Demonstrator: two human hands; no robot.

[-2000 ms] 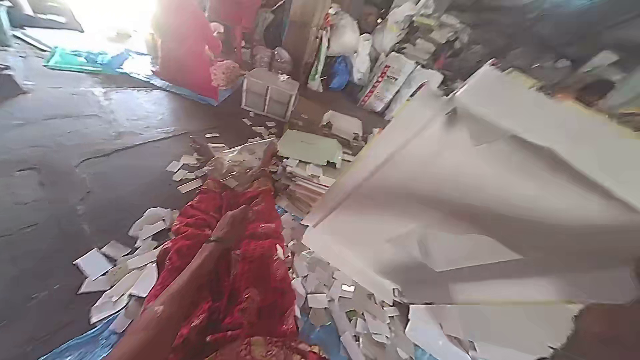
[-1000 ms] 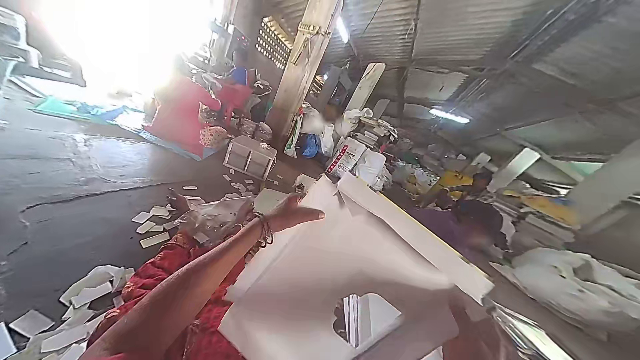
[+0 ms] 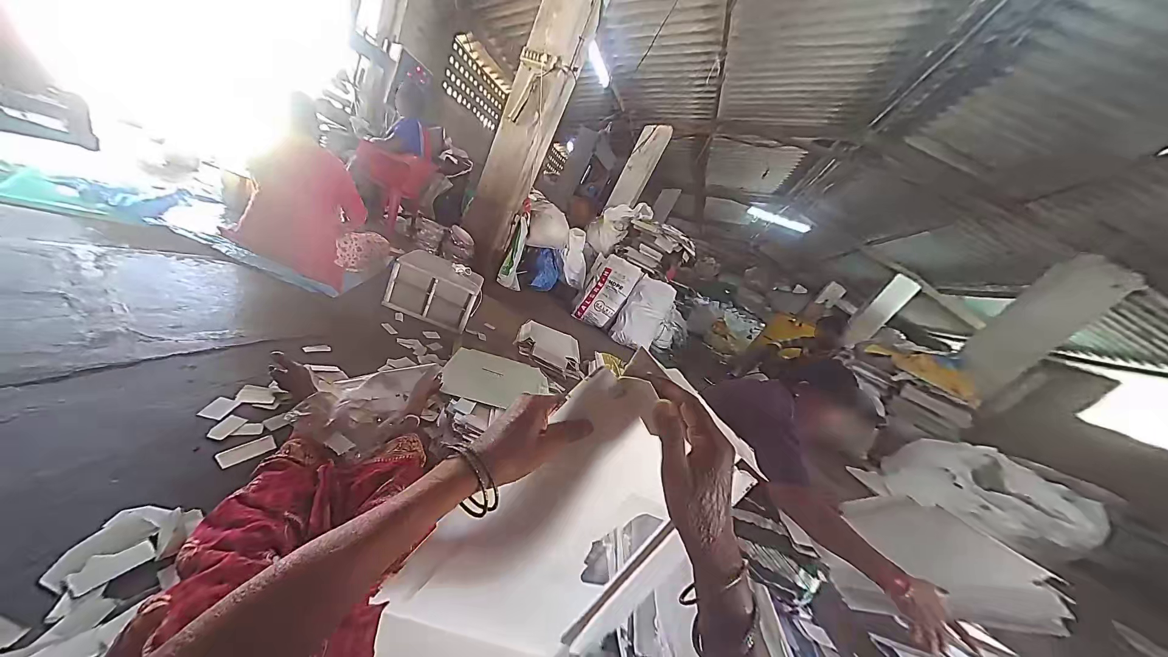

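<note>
A large white sheet of paper or card point(image 3: 511, 538), with an irregular cut-out hole near its lower right, slopes across my lap. My left hand point(image 3: 525, 438) grips its upper left edge, thumb lying on the surface. At the sheet's upper right corner, my right hand point(image 3: 693, 456) pinches the edge between thumb and fingers. Dark bangles point(image 3: 479, 484) circle my left wrist. Beneath and beyond the sheet, a pile of cut paper pieces is partly hidden. A pale green card point(image 3: 493, 376) rests on a stack just past my left hand.
Paper scraps point(image 3: 246, 450) litter the floor by my feet, with more scraps point(image 3: 114, 566) at lower left. A co-worker's hand point(image 3: 926, 611) reaches over large sheets point(image 3: 949, 557) at right. Farther off are a white crate point(image 3: 433, 290), sacks point(image 3: 610, 290), a pillar point(image 3: 534, 119) and a seated person point(image 3: 301, 205).
My left hand has moved from my lap up to the sheet. The sheet has come down from the right to lie across my lap. The view has swung upward.
</note>
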